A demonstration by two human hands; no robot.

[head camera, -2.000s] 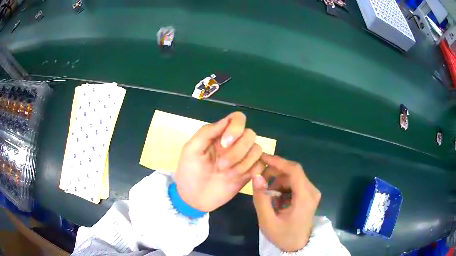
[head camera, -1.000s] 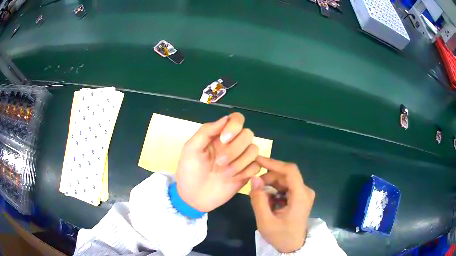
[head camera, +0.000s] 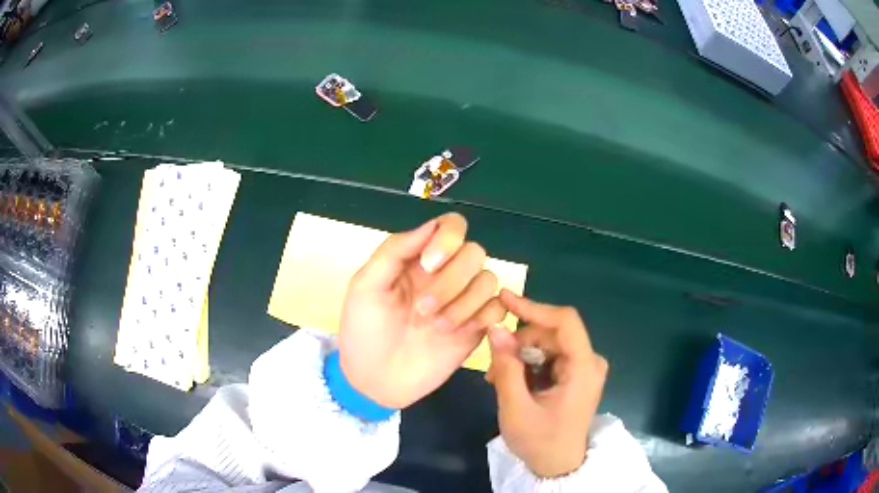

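Observation:
My left hand (head camera: 414,313), with a blue band (head camera: 354,390) on its wrist, is palm up with curled fingers above a yellow sheet (head camera: 323,270). Whether it holds something small is hidden. My right hand (head camera: 549,385) is closed around a slim pale tool (head camera: 531,356), mostly hidden by the fingers. Its thumb and index fingertips are at the left hand's lower fingertips. The yellow sheet lies flat on the dark green bench, partly covered by both hands.
Printed white adhesive sheets (head camera: 176,270) lie left, beside clear blister trays (head camera: 34,279). A blue bin (head camera: 730,395) with white scraps stands right. Half-assembled units (head camera: 436,177), (head camera: 345,94), (head camera: 787,229) lie on the green belt (head camera: 578,144) beyond. A white dotted box (head camera: 737,43) is upper right.
The units on the belt have shifted rightward. Both hands stay close together over the yellow sheet; the right hand and its tool have turned slightly.

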